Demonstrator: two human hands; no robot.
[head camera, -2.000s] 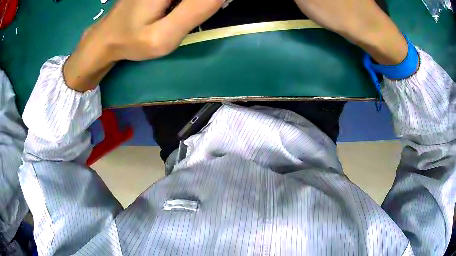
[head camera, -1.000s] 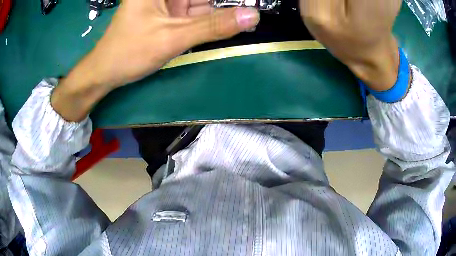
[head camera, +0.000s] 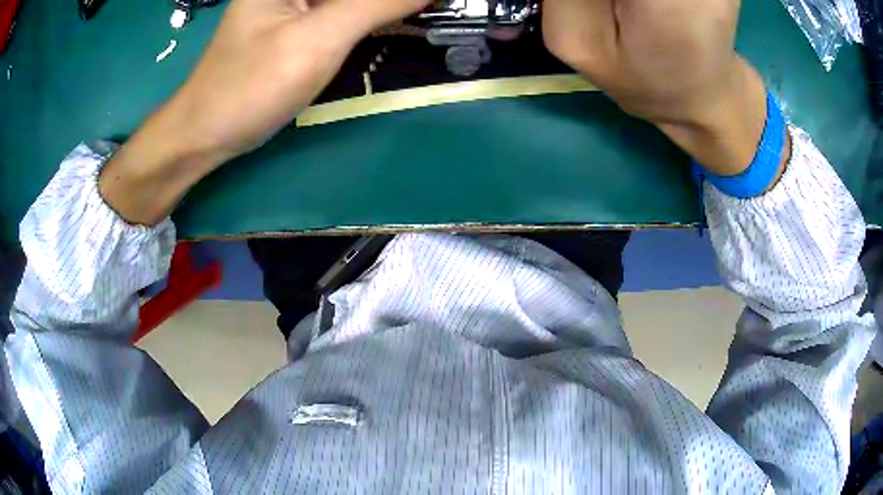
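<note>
A small device unit (head camera: 481, 14), black with silver details, is between my hands at the top edge of the head view. A grey round component (head camera: 467, 58) hangs at its lower edge. My left hand (head camera: 290, 48) holds the unit's left side; its fingertips are partly cut off by the frame's edge. My right hand (head camera: 644, 48) is at the unit's right end with its fingers curled; its fingertips are hidden, so its grip cannot be told. The black strip with a cream-yellow edge (head camera: 445, 95) lies on the bench below the unit.
The green mat (head camera: 465, 174) ends at the bench's front edge, near my body. A small black and white unit (head camera: 181, 14) lies at upper left, with a white piece (head camera: 167, 51) near it. A clear plastic bag (head camera: 823, 27) is at upper right. A red object (head camera: 179, 290) is below the bench edge.
The unit has come into view between my hands, and its round component now shows. My left thumb has moved up and left off the unit's front. My right hand has shifted slightly left.
</note>
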